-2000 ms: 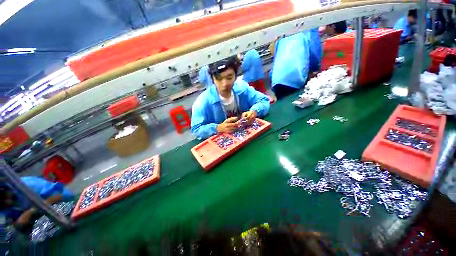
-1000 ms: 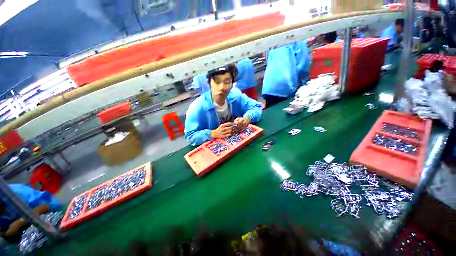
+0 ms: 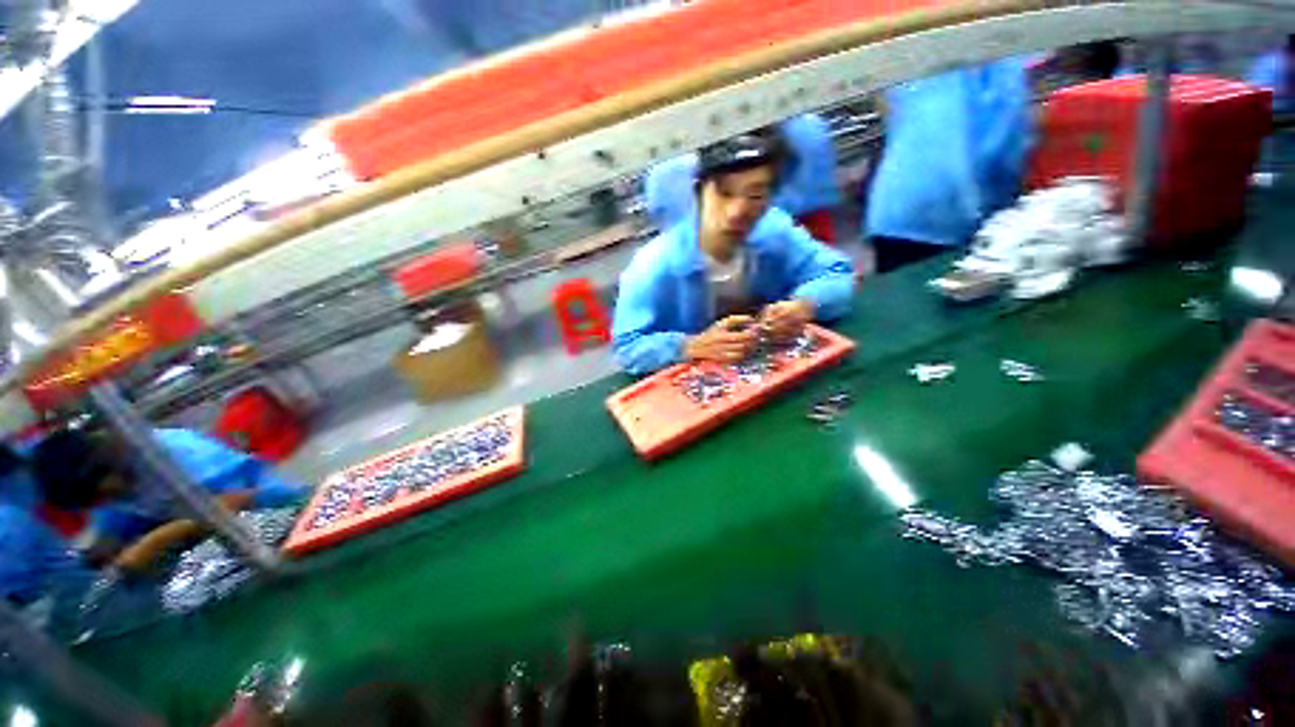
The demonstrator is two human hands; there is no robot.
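No hand of mine can be made out; the bottom edge of the view is dark and blurred. A loose pile of small silver metal parts (image 3: 1122, 547) lies on the green belt (image 3: 682, 547) at the right. A pale square tag (image 3: 1071, 456) lies at the pile's far edge. A small bright yellow thing (image 3: 717, 689), blurred, shows at the bottom edge with shiny bits beside it. An orange-red compartment tray (image 3: 1224, 462) is cut off by the right edge, beside the pile.
Across the belt a person in blue (image 3: 731, 277) works over an orange-red tray (image 3: 646, 426). Another filled tray (image 3: 412, 483) lies left, near a second person (image 3: 213, 469). White crumpled bags (image 3: 1044, 242) and red crates (image 3: 1214, 156) stand far right. A metal post (image 3: 185, 476) crosses the left.
The view has turned left, so the belt, trays and pile appear farther right. The person opposite now looks down at the tray instead of forward.
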